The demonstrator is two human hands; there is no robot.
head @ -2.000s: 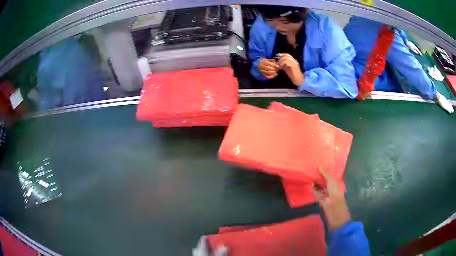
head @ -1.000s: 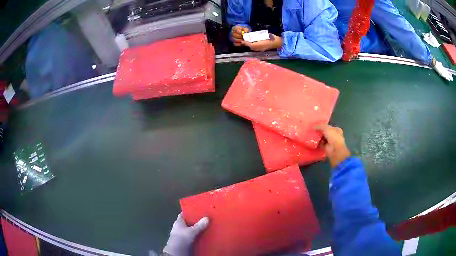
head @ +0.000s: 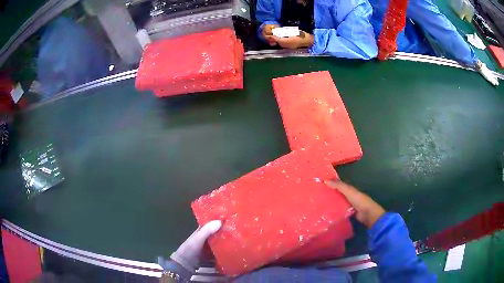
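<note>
Red foam pads are stacked at the near edge of the green belt, the top one slightly askew over those below. My left hand, in a white glove, grips the stack's left side with the thumb on top. My bare right hand grips its right side; the fingers underneath are hidden. Another red foam pad lies on the belt just beyond, its near end partly covered by the stack.
A red foam stack sits at the belt's far edge. A circuit board lies at far left. A person in blue sits across, holding a small white item. Red-wrapped posts stand at far and near right.
My right hand has brought the upper pad from the far pile onto the pad in my left hand. The pad left behind is now uncovered and turned more lengthwise.
</note>
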